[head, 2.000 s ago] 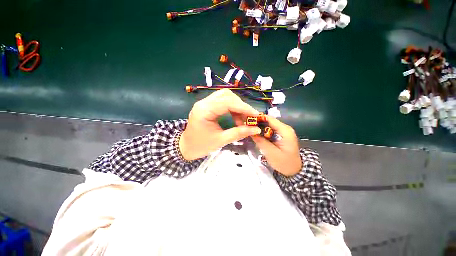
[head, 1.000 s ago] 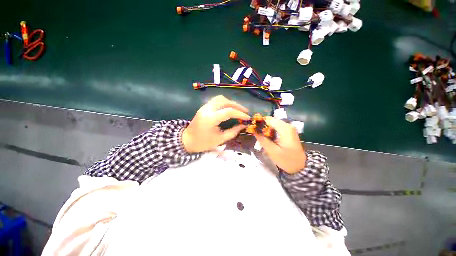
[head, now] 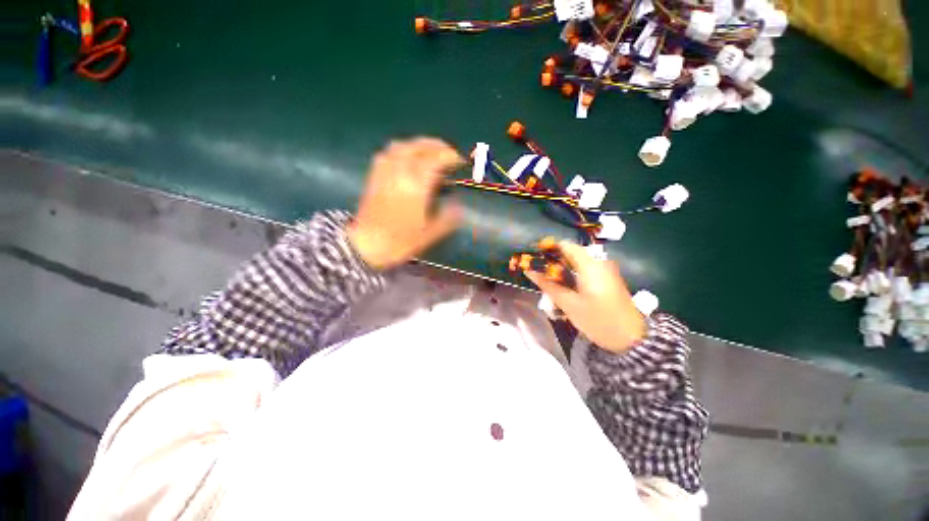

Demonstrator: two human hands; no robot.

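Note:
My right hand [head: 601, 303] is closed on a bunch of harnesses. Their orange connectors [head: 543, 263] stick out at the fingertips, and white connectors [head: 644, 302] show beside and below the hand. My left hand [head: 404, 201] is raised at the left, blurred, fingers apart, over the left end of a few loose wire harnesses [head: 530, 190] on the green bench top. Nothing can be seen held in it. The loose harnesses have one orange end [head: 516, 130] showing, white labels [head: 523, 166] and white connectors [head: 671, 196] at the right.
The main harness pile [head: 667, 61] lies at the back. A second harness pile [head: 884, 265] lies at the right edge. Scissors [head: 102, 49] and a blue-handled tool [head: 44, 51] lie at the far left. A bag of yellow parts [head: 856, 36] is at the back right.
My left hand has moved away from the held bunch, up and left to the loose harnesses. My right hand still holds the bunch. The view has shifted, so bench things appear lower and further right.

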